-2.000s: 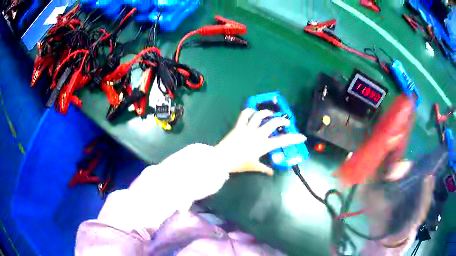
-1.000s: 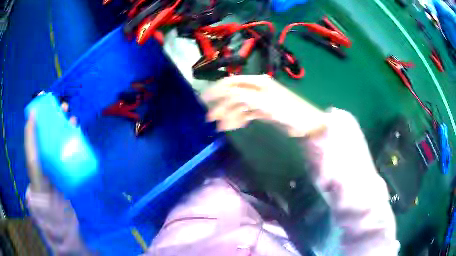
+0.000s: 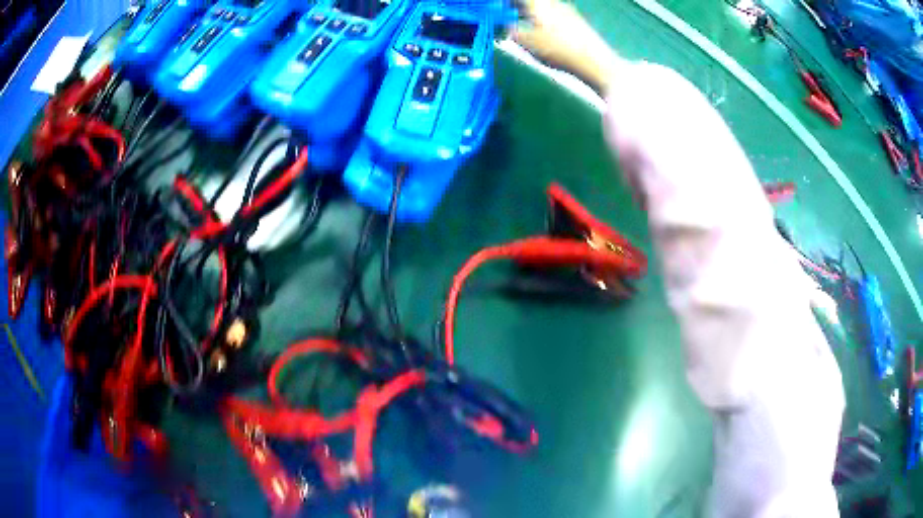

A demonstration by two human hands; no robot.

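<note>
Several blue battery testers lie stacked side by side at the top left; the nearest tester (image 3: 435, 86) has a dark screen and dark keys, with thin black cables running down from it. My right hand (image 3: 563, 42) is at the top edge, beside that tester's upper end; its fingers are blurred and partly cut off, so I cannot tell whether it touches or holds anything. My left hand is out of the picture. A red clamp (image 3: 577, 248) lies on the green bench below the testers, with a black clamp (image 3: 562, 286) under it.
Tangled red and black clamp leads (image 3: 111, 293) cover the left side. More red clamps (image 3: 294, 445) lie at the bottom left, near part of a blue bin (image 3: 61, 455). Other leads and a blue tester (image 3: 876, 324) lie along the right side of the green bench (image 3: 567, 374).
The view has swung up towards the row of testers. My right hand has moved from the bench edge to the top. My left hand, with a blue tester in it one second ago, has left the picture.
</note>
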